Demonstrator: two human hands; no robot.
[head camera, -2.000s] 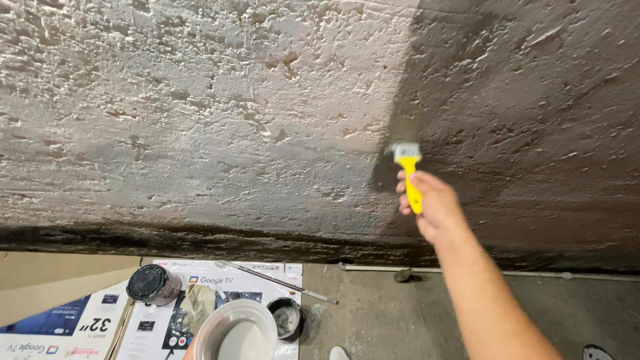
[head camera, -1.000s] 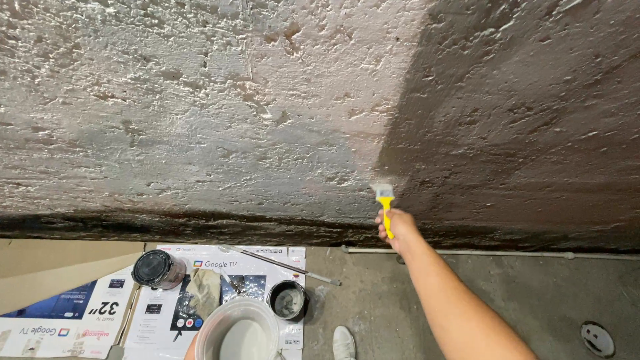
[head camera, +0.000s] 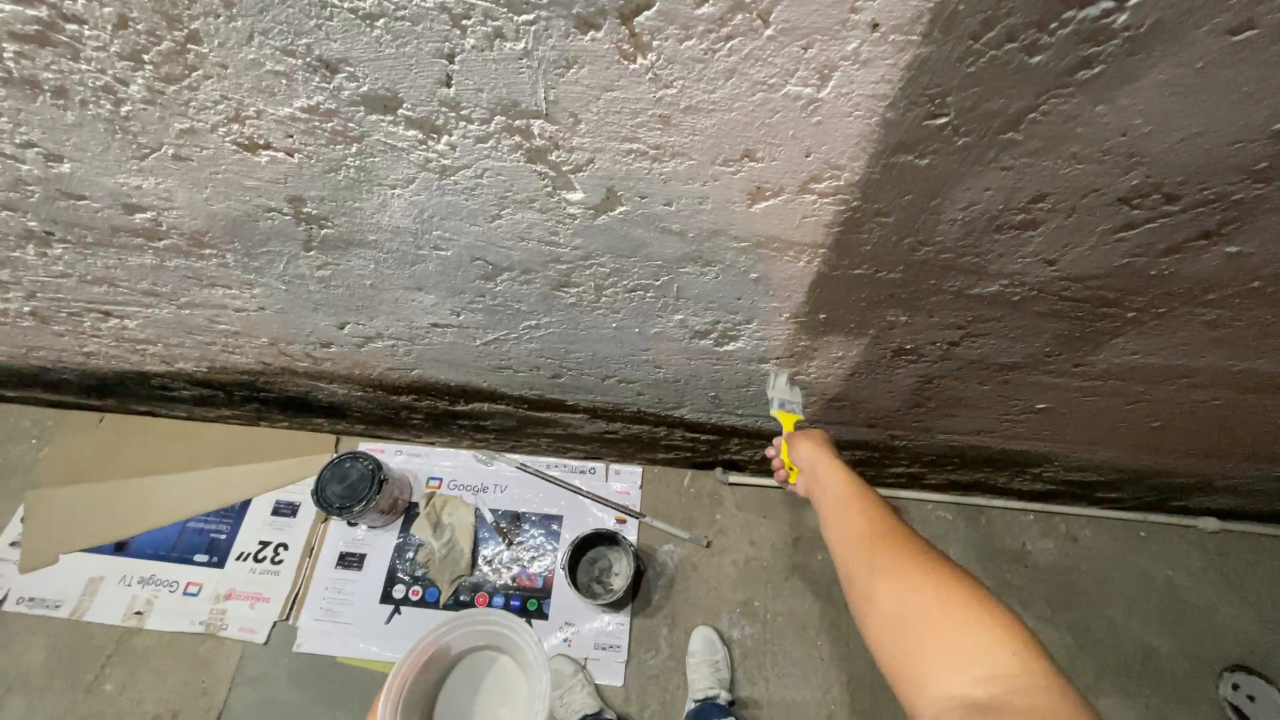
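My right hand (head camera: pixel 803 458) grips the yellow handle of a paintbrush (head camera: pixel 786 410), whose pale, paint-coated bristles touch the lower part of a rough plastered wall (head camera: pixel 560 220). That spot lies just above the dark band along the wall's foot. At the bottom edge, a clear plastic tub (head camera: pixel 405 665) with white paint inside is held up by my left hand (head camera: pixel 374 708); only a sliver of that hand shows at the tub's left side.
Flattened cardboard (head camera: pixel 335 600) covers the floor, bearing a dark-lidded paint can (head camera: pixel 352 487), a black pot (head camera: pixel 600 567), a crumpled cloth (head camera: pixel 446 545) and a long thin rod (head camera: pixel 600 500). A pale pipe (head camera: pixel 960 497) runs along the wall's base. Shoes (head camera: pixel 708 665) stand below.
My right hand has brought the brush down the wall and to the left, from the shadowed part to just above the dark band. The tub remains in my left hand.
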